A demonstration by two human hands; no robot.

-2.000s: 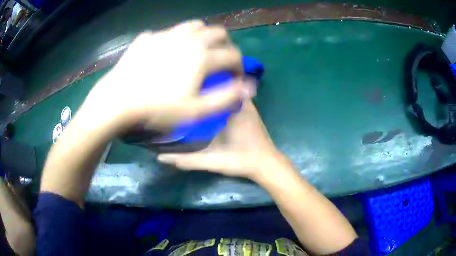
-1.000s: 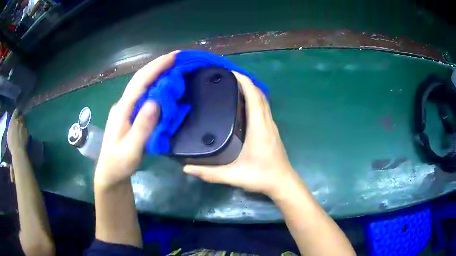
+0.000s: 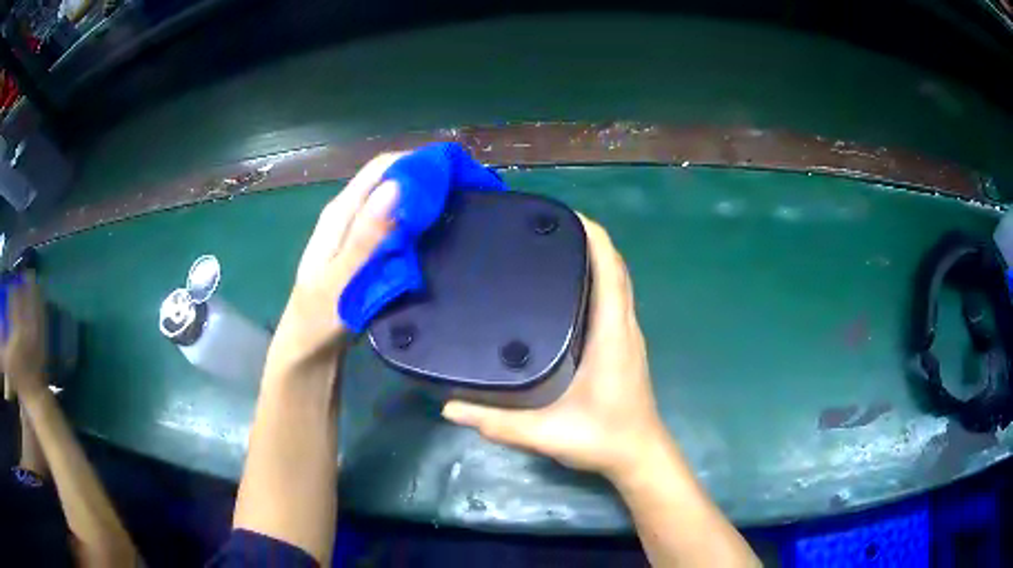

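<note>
The speaker [image 3: 483, 294] is held above the green bench with its black base facing me; several small round feet show on it. A bright blue cloth [image 3: 417, 227] lies bunched against the base's upper left side. My left hand [image 3: 344, 250] grips the cloth and presses it on that edge, with the thumb on top. My right hand [image 3: 605, 372] holds the speaker from the right and below, thumb under its lower edge. The speaker's far end is hidden.
A white bottle [image 3: 228, 344] with an open round flip lid stands at left on the bench [image 3: 755, 311]. A black padded ring [image 3: 928, 333] lies at right. A scuffed brown strip [image 3: 667, 144] crosses behind. Another person's arm [image 3: 61, 455] is at far left. A blue stool [image 3: 866, 546] is below.
The hands were blurred and crossed over the speaker; now its base is turned to face me. Since one second ago the cloth has been drawn off the right side and is bunched at upper left.
</note>
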